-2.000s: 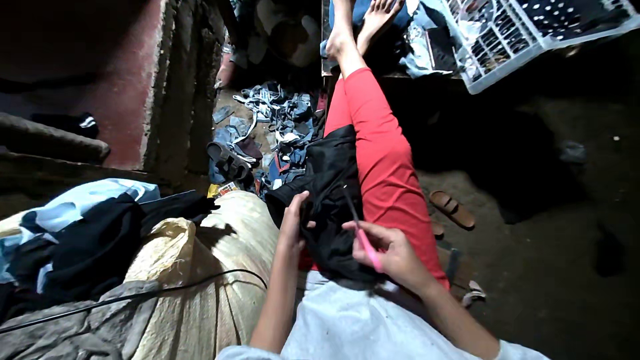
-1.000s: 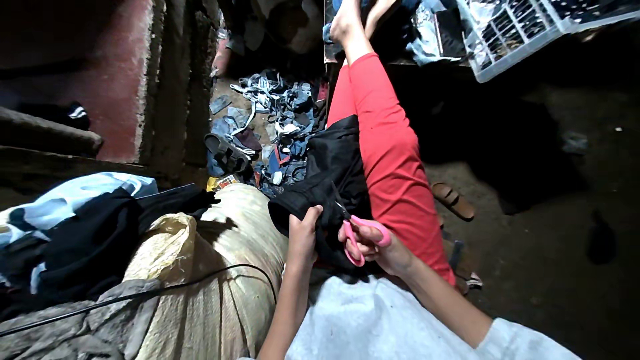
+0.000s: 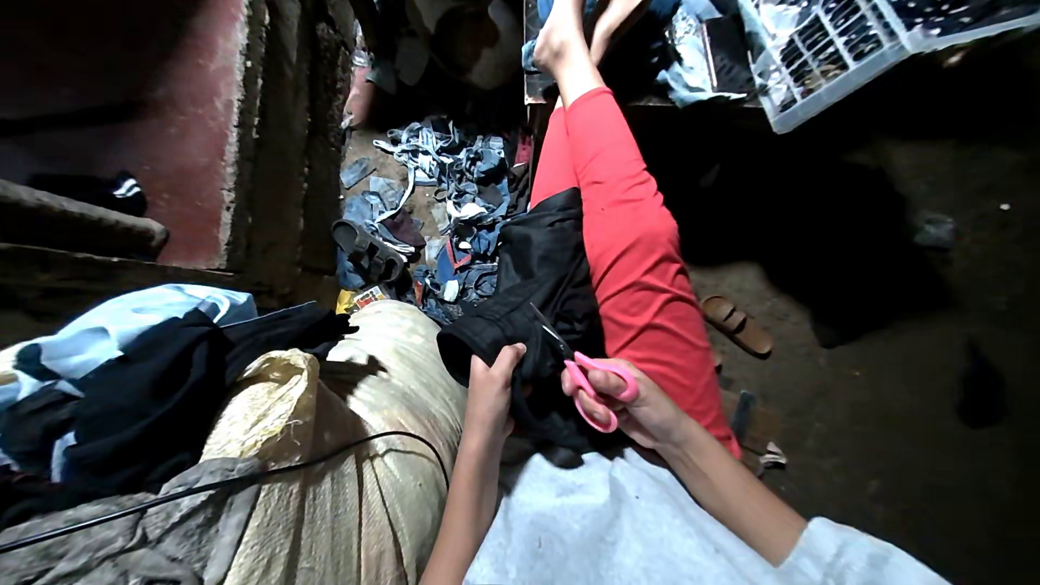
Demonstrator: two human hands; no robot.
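Observation:
Black cloth (image 3: 540, 260), seemingly a garment with a wide hemmed opening, lies over my lap along the red trousers (image 3: 642, 252). My left hand (image 3: 491, 390) pinches its near edge, with the thumb on top. Scissors with pink handles (image 3: 601, 390) are in my right hand (image 3: 642, 402), fingers through the loops. Their blades point up and left over the black cloth, just right of my left thumb; whether they touch it, I cannot tell.
A woven sack (image 3: 390, 366) stands at my left, crossed by a black cable (image 3: 325, 461), with piled clothes (image 3: 146, 382) beyond. Denim scraps (image 3: 463, 179) litter the floor ahead. A plastic crate (image 3: 845, 73) sits at upper right, and a brown sandal (image 3: 737, 325) lies right of my legs.
Two seconds ago my left hand was open beside the cloth; now it grips the edge. My right hand has turned the scissors, whose loops now show on top of the cloth.

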